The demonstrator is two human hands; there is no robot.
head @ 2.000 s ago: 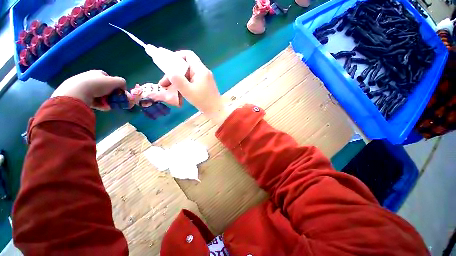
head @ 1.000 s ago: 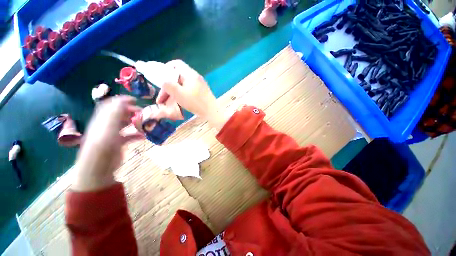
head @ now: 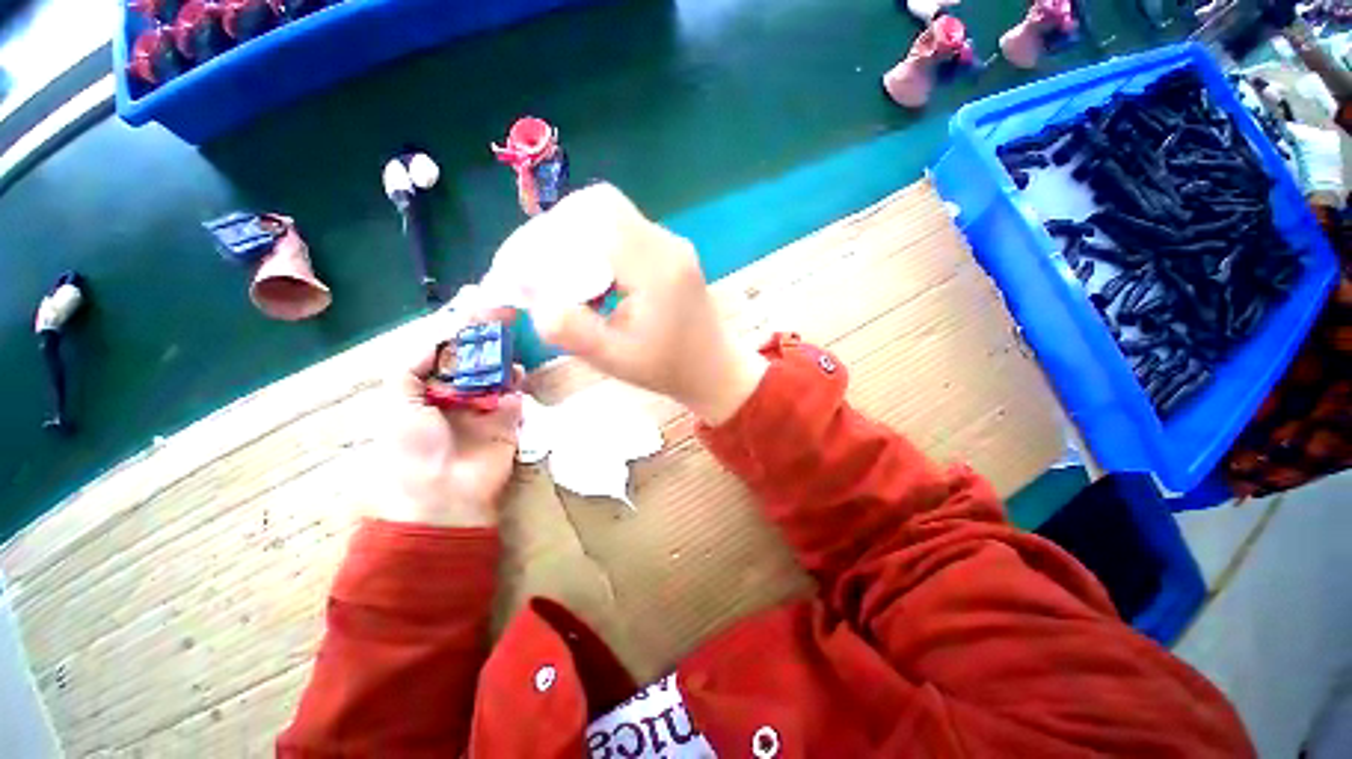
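My left hand (head: 452, 452) holds a figurine body (head: 478, 360) with a blue-black checked piece facing up and a red part below it, above the cardboard work mat (head: 830, 312). My right hand (head: 630, 289) is closed around the white glue bottle (head: 552, 264), whose narrow end points down-left at the checked piece. The nozzle tip is hard to make out against the bright hand. A white tissue (head: 601, 442) lies crumpled on the cardboard below my hands.
The green belt holds a flared body (head: 288, 279), a red-topped body (head: 534, 160) and black limbs (head: 415, 223). Beyond is a blue tray of red tops (head: 223, 107). At right are a blue tray of black parts (head: 996, 245), a lower blue crate (head: 1182, 586) and a person's checked sleeve (head: 1287, 438).
My left hand has come back to the cardboard and now holds a body with its checked piece up. The bottle has swung from pointing up-left to pointing down at it. The view has shifted.
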